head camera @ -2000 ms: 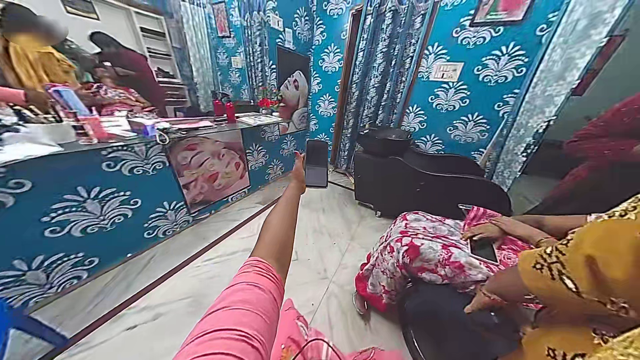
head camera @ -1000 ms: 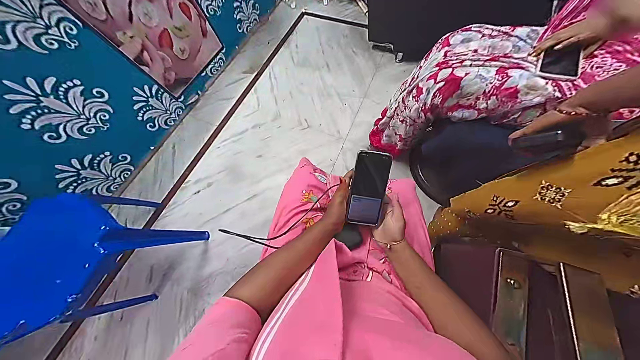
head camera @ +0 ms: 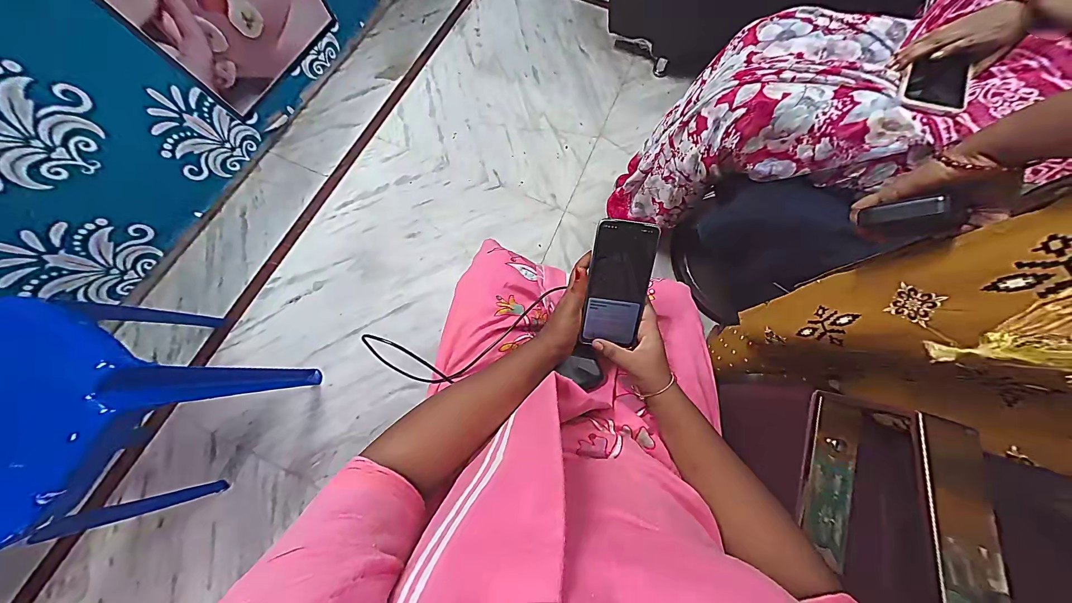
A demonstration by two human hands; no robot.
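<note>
Upright between my two hands is a smartphone [head camera: 621,272], its upper screen dark and a lit panel with writing at the bottom. My left hand [head camera: 569,314] grips its left edge. The lower right side rests in my right hand [head camera: 641,347], with the thumb at the bottom of the screen and a thin bangle at the wrist. Beneath the phone, a dark object [head camera: 582,370] lies on the lap of my pink clothing [head camera: 494,494]. A black cable [head camera: 410,373] loops out to the left of my knees.
A blue plastic chair or stool [head camera: 59,410] lies left on the marble floor [head camera: 469,159]. To the right sit people in floral and mustard clothing; one hand touches a phone [head camera: 936,82], another holds a dark phone [head camera: 903,211]. A patterned blue panel [head camera: 50,184] borders the upper left.
Two seconds ago one arm reached forward with the phone upright; since one second ago both hands hold it above my lap. The view has tipped down from the room.
</note>
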